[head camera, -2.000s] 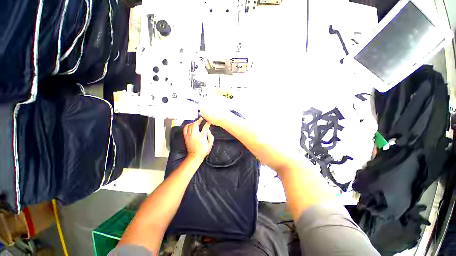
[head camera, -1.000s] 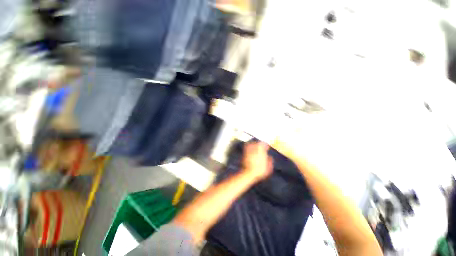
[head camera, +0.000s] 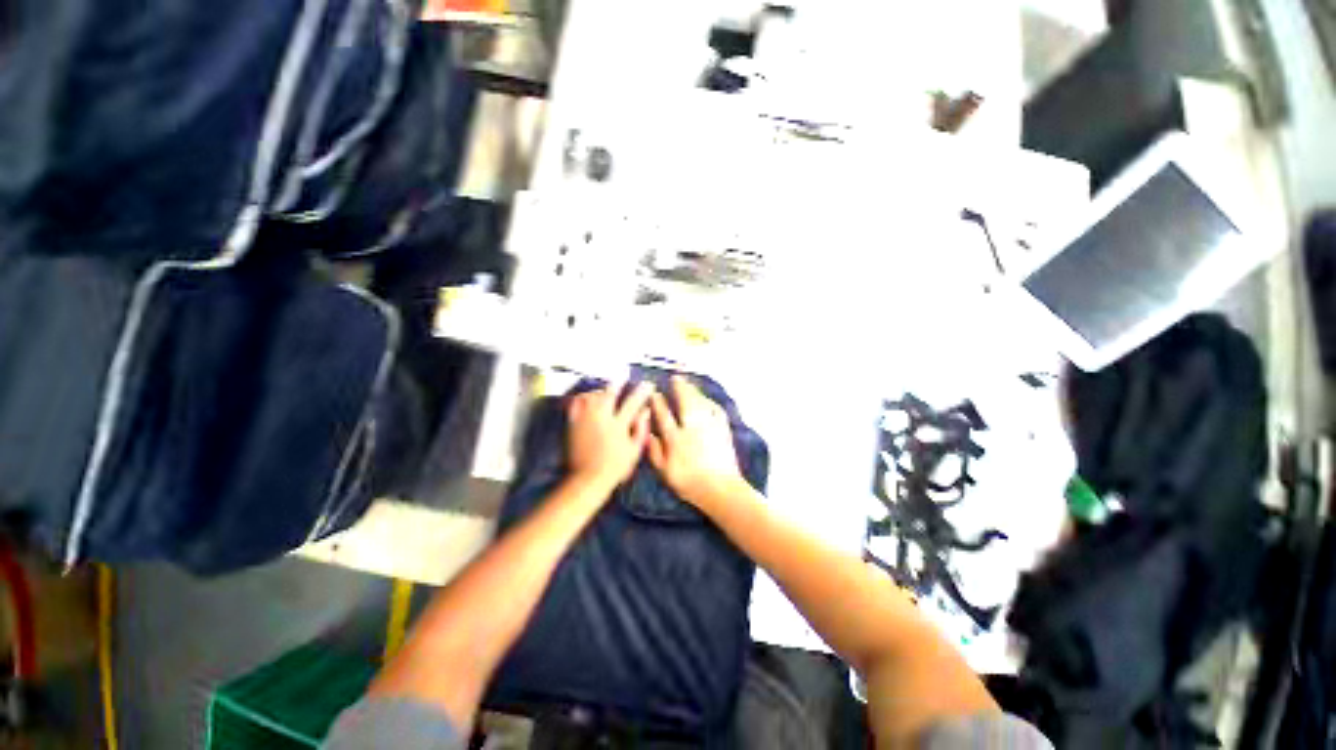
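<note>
A dark navy backpack body (head camera: 623, 601) lies over the table's front edge and the lap, its rounded top at the sewing machine. My left hand (head camera: 607, 435) and my right hand (head camera: 692, 437) rest side by side on its upper part, fingertips close together near the top edge. Both hands seem to hold the fabric, though the fingertips are blurred. The white sewing machine (head camera: 645, 220) stands just beyond the bag, overexposed, with its metal work area in front of the hands.
Stacked navy bags with pale piping (head camera: 249, 396) stand at left. Tangled black strap pieces (head camera: 930, 491) lie on the table at right. A control panel (head camera: 1131, 264) is at right rear, with a black fabric heap (head camera: 1158, 484) below it. A green crate (head camera: 293, 696) is at lower left.
My right hand has come back from the machine area onto the bag's upper part, beside my left hand. The view swung left, then back.
</note>
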